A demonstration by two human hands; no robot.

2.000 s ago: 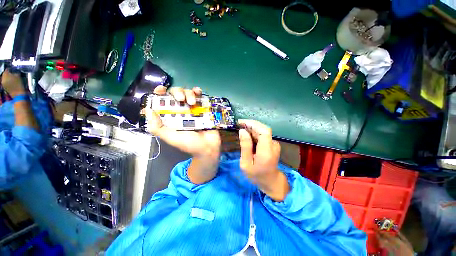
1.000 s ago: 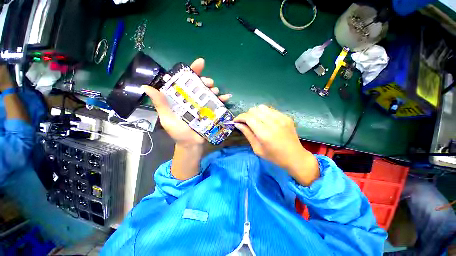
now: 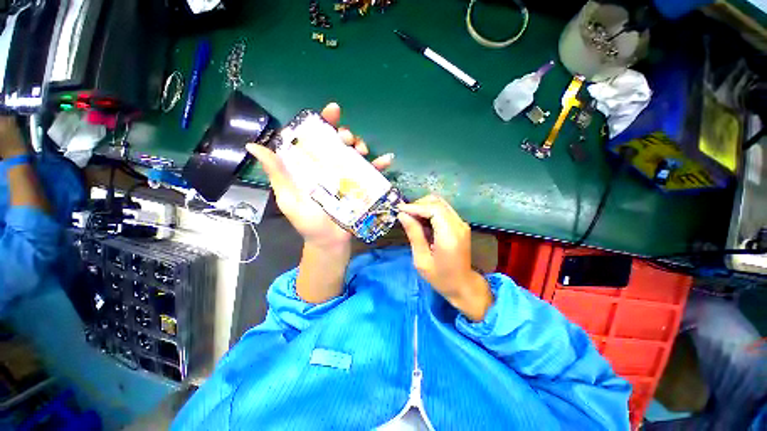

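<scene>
An opened phone (image 3: 336, 178) with a bright silvery mid-frame lies tilted in my left hand (image 3: 304, 202), its blue-gold board end towards the lower right. My left thumb is on its near side and the fingertips show past its far side. My right hand (image 3: 444, 246) is at the board end, thumb and fingers pinched together at its corner; whether they hold a small part or a tool is too small to tell. A glossy black screen panel (image 3: 229, 145) lies beside the phone's upper left end, on the bench's near edge.
On the green mat (image 3: 420, 109) lie a marker pen (image 3: 439, 61), a blue pen (image 3: 196, 84), a dropper bottle (image 3: 519, 93) and an orange flex cable (image 3: 562, 114). A parts cup (image 3: 593, 42) stands at back right. A red crate (image 3: 618, 320) is right of my lap, a black gridded tray (image 3: 139, 299) left.
The phone has turned from nearly level to a diagonal tilt, and its mid-frame now shines brighter. My right hand moved in to the board end, then drew slightly lower and left.
</scene>
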